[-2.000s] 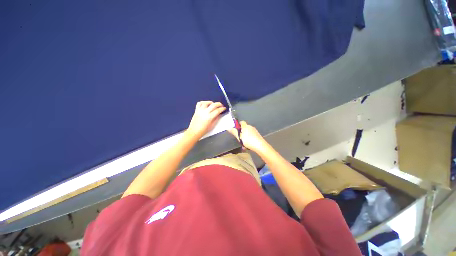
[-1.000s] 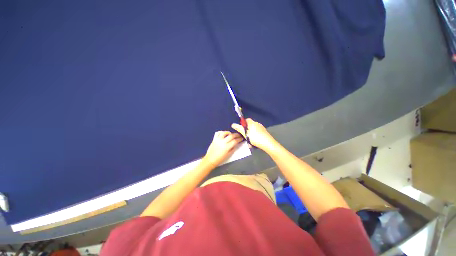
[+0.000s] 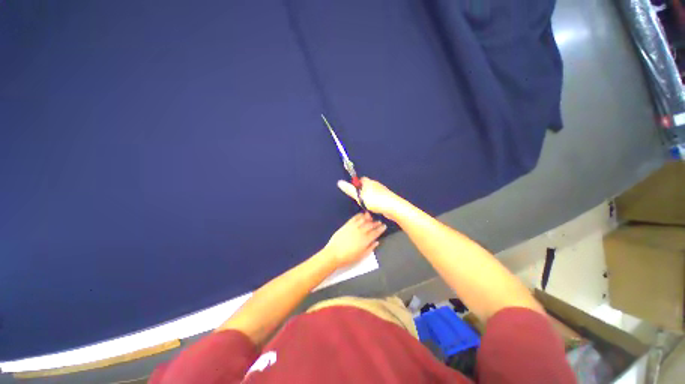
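Observation:
Dark navy fabric (image 3: 188,150) covers most of the table, with loose folds at its right end. My right hand (image 3: 372,196) grips the red and black handles of the fabric shears (image 3: 338,144), whose silver blades point away from me over the cloth. My left hand (image 3: 356,240) lies on the cloth's near edge, just below the shears' handles; whether its fingers pinch the fabric is hard to tell. A white paper strip (image 3: 180,325) shows beyond the cloth's near edge, partly under my left forearm.
A yellow-tan wooden strip (image 3: 101,362) lies along the near table edge at left. The grey table (image 3: 601,112) shows at right, with a plastic-wrapped roll (image 3: 655,60) at its far end. A blue basket (image 3: 448,330) and cardboard boxes (image 3: 647,262) stand below the edge.
My right hand and the shears have moved farther from the table's near edge, over the cloth. My left hand now lies below the handles instead of left of them. The view has shifted.

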